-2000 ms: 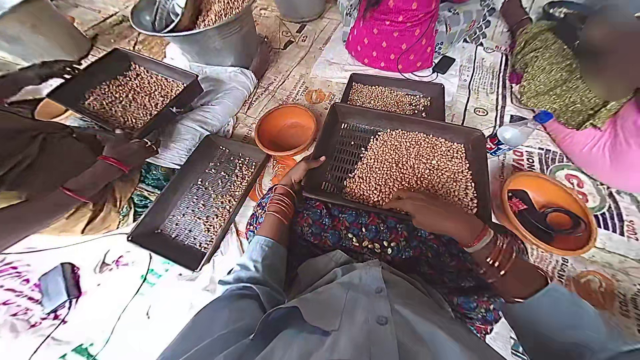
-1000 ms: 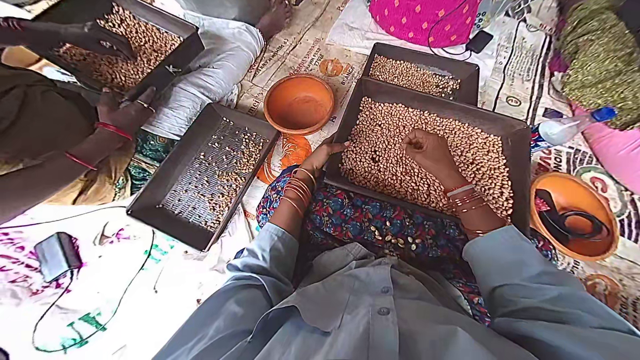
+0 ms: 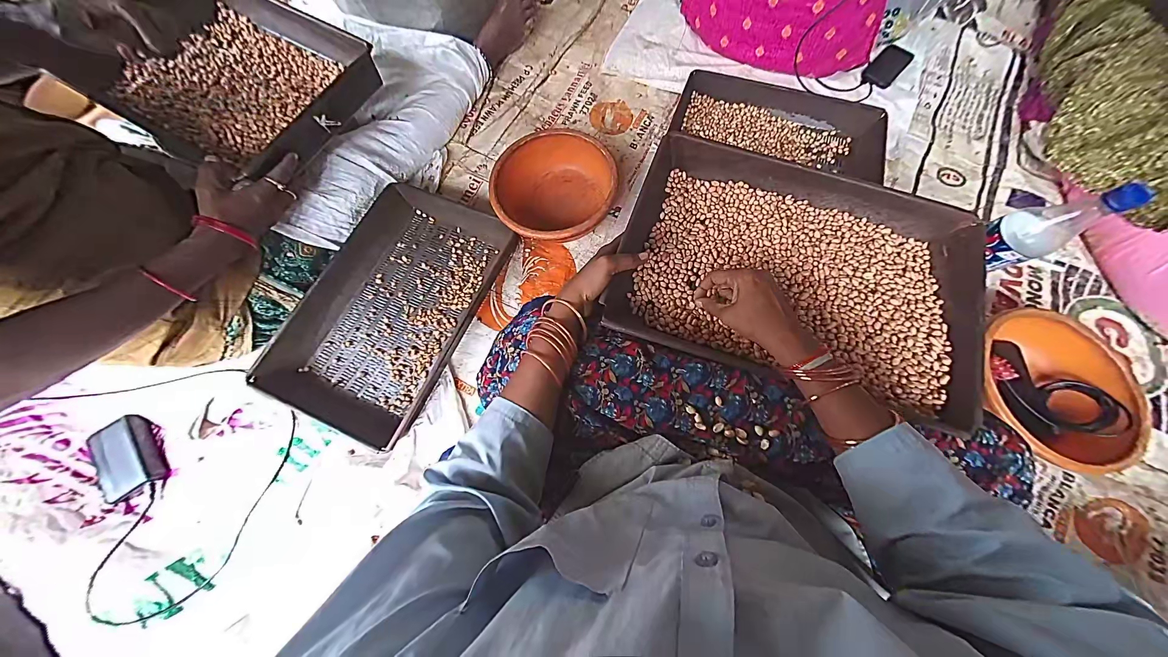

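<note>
A dark rectangular sieve tray point(image 3: 963, 274), spread with shelled nuts or beans point(image 3: 849, 265), rests across my lap on floral cloth. At its left wall, my left hand point(image 3: 604, 274) holds the rim, fingers partly hidden behind it. My right hand point(image 3: 744, 306) is over the nuts inside the tray, thumb and fingertips curled together; whether a nut is between them cannot be seen. Several loose nuts lie on the floral cloth point(image 3: 666, 383) in front of me. Beyond my tray stands a second dark tray point(image 3: 871, 137) with more nuts.
An orange bowl point(image 3: 554, 182) sits left of my tray; another orange bowl point(image 3: 1068, 383) holding a black cable is at right. A perforated tray point(image 3: 292, 365) with fewer nuts lies left. A co-worker's hand point(image 3: 239, 196) holds a nut-filled tray point(image 3: 351, 87). A plastic bottle point(image 3: 1049, 228) lies right.
Two seconds ago the nuts were heaped toward the tray's right; now they cover most of it. My right hand has moved left and its fingers have curled. The view has shifted.
</note>
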